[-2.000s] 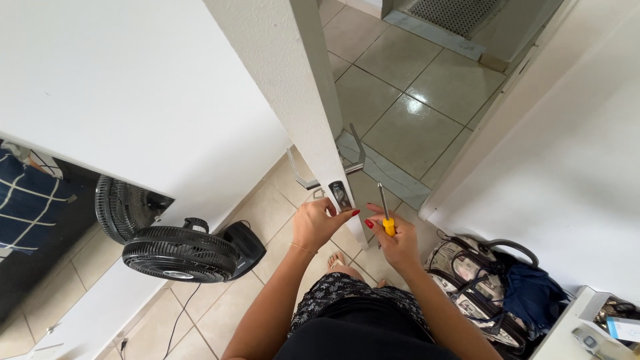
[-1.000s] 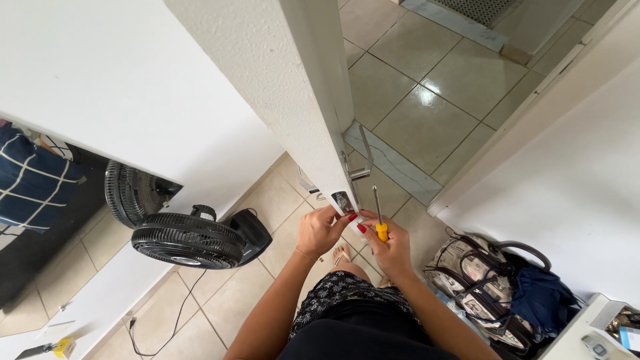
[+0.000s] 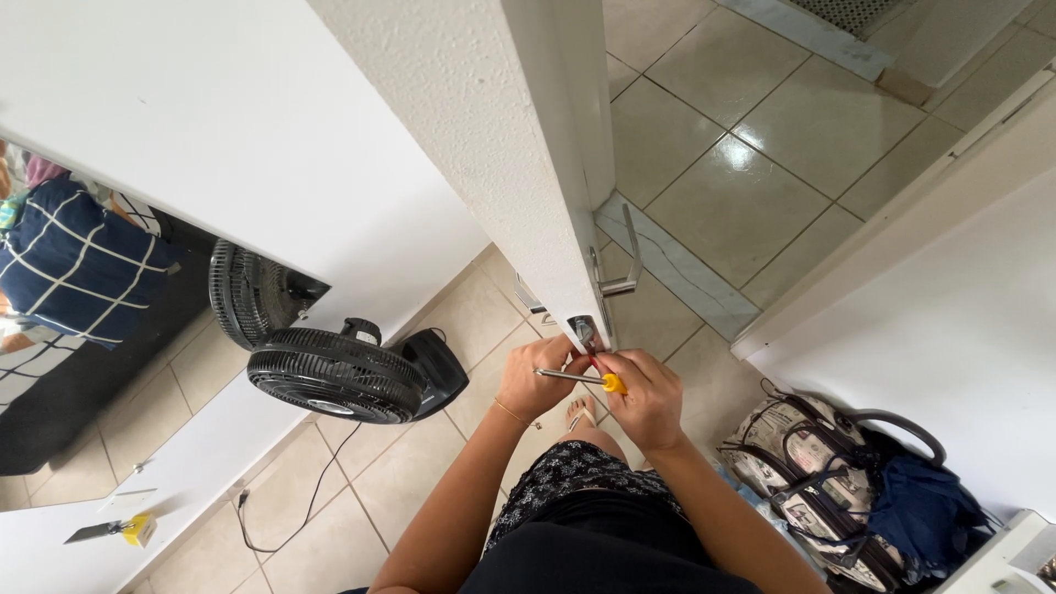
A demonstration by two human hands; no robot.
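A white door (image 3: 528,165) stands edge-on in front of me, with a metal latch plate (image 3: 584,332) in its narrow edge and a lever handle (image 3: 631,264) on its right face. My left hand (image 3: 536,375) is at the door edge just below the latch plate, its fingertips close against it; whether they pinch something small is hidden. My right hand (image 3: 648,396) holds a screwdriver by its yellow handle (image 3: 614,384), the metal shaft pointing left across the left fingers. The right fingertips meet the left ones under the plate.
A black fan (image 3: 338,375) stands on the tiled floor at left, beside a mirror, its cord (image 3: 301,524) trailing. Patterned bags (image 3: 813,487) and dark blue cloth (image 3: 924,511) lie at right by the wall. A marble threshold (image 3: 676,260) crosses the doorway. A yellow object (image 3: 139,530) is at lower left.
The screwdriver has swung from pointing up, away from me, to pointing left across my left hand. My right hand has come closer to the left at the door edge.
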